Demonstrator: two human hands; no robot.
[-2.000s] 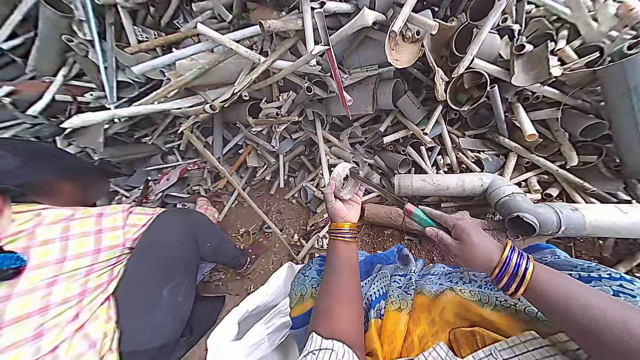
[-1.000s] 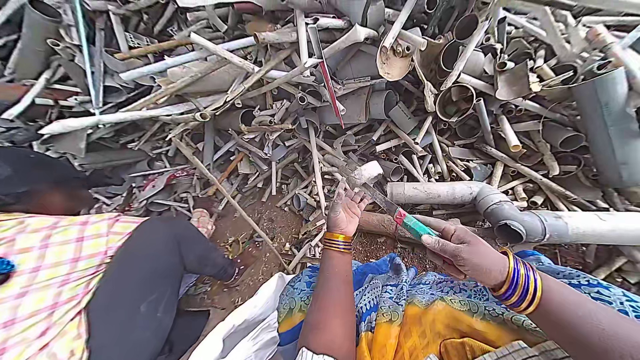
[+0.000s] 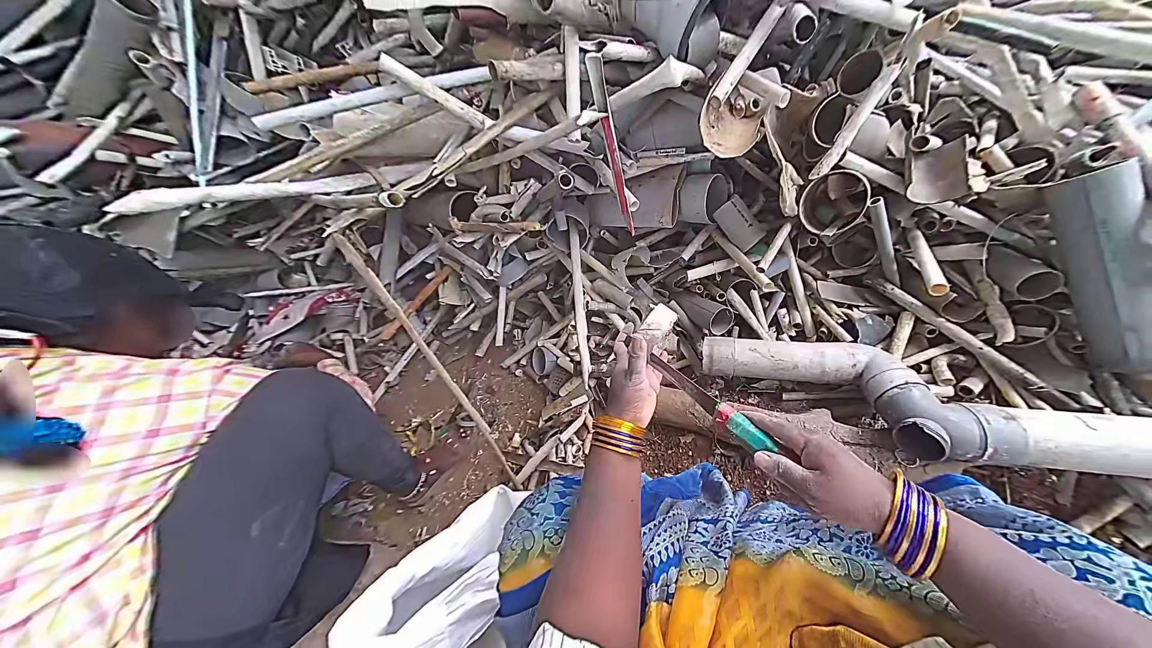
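My left hand (image 3: 635,382) is raised in the middle of the view, its fingers around the lower part of a whitish piece of plastic pipe (image 3: 658,322). In my right hand (image 3: 814,472) is a knife (image 3: 749,428) with a green and red handle. Its dark blade points up and left, towards the left hand, and the tip is hidden behind or beside the fingers. Whether the blade touches the piece cannot be told. A wooden log (image 3: 684,410) lies on the ground beneath the blade.
A big heap of scrap plastic pipes (image 3: 540,171) spreads across the back. A thick grey elbow pipe (image 3: 900,396) lies at the right. A thin stick (image 3: 423,351) slants over the soil. At the left another person (image 3: 252,486) sits close, and white cloth (image 3: 432,576) lies between us.
The left hand, open-fingered beside the blade one second ago, now has its fingers around the whitish piece. The knife has stayed in the right hand.
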